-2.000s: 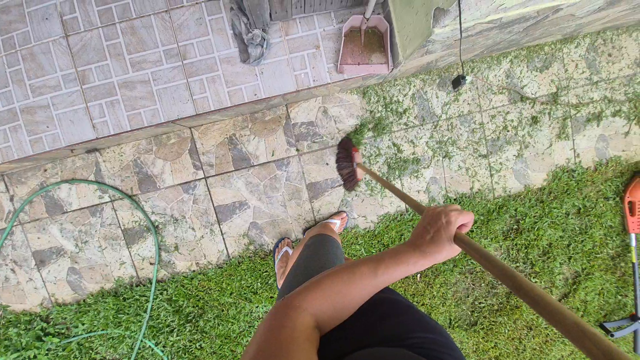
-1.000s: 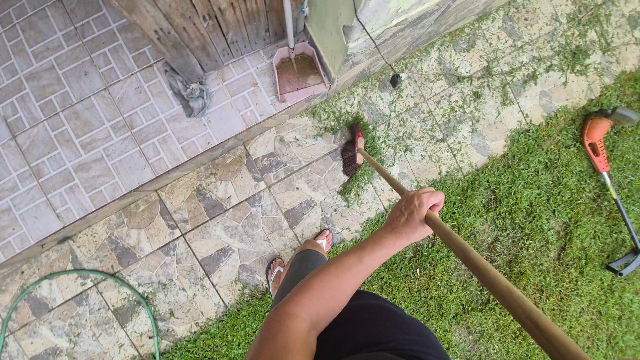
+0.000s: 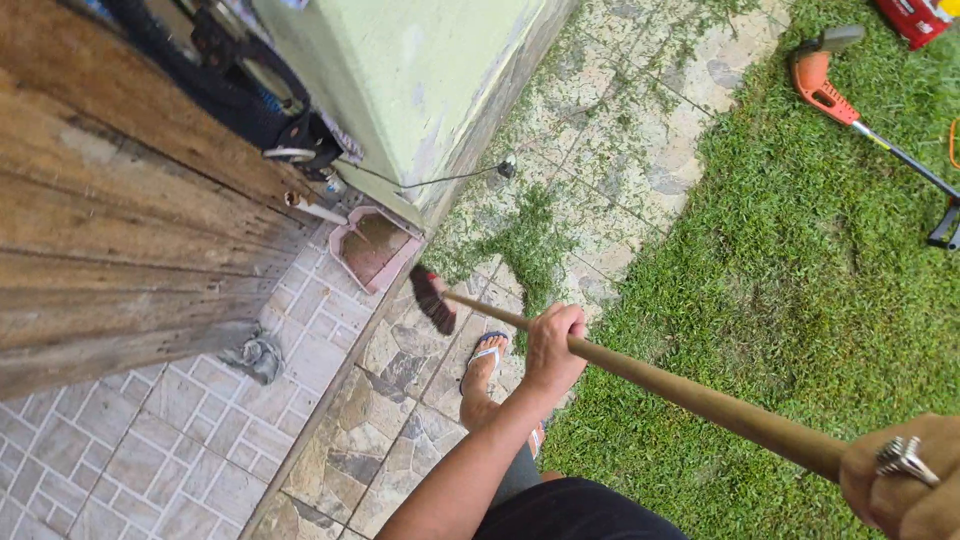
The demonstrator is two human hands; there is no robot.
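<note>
My left hand is wrapped around the wooden handle of a broom, about midway along it. My right hand, with a silver ring, grips the handle's upper end at the lower right edge. The broom's dark bristle head is over the stone-patterned path, beside the step edge and close to a pink dustpan. Cut grass lies in a loose heap on the path, right of the bristles, with more clippings scattered beyond.
A wooden plank gate, a grey cloth and a bicycle wheel are at left. A black cable crosses by the green wall. An orange string trimmer lies on the lawn. My sandalled foot is near the bristles.
The broom head has moved off the heap of cut grass towards the step edge and dustpan. My right hand has come into view. The view has turned, showing more of the gate and wall.
</note>
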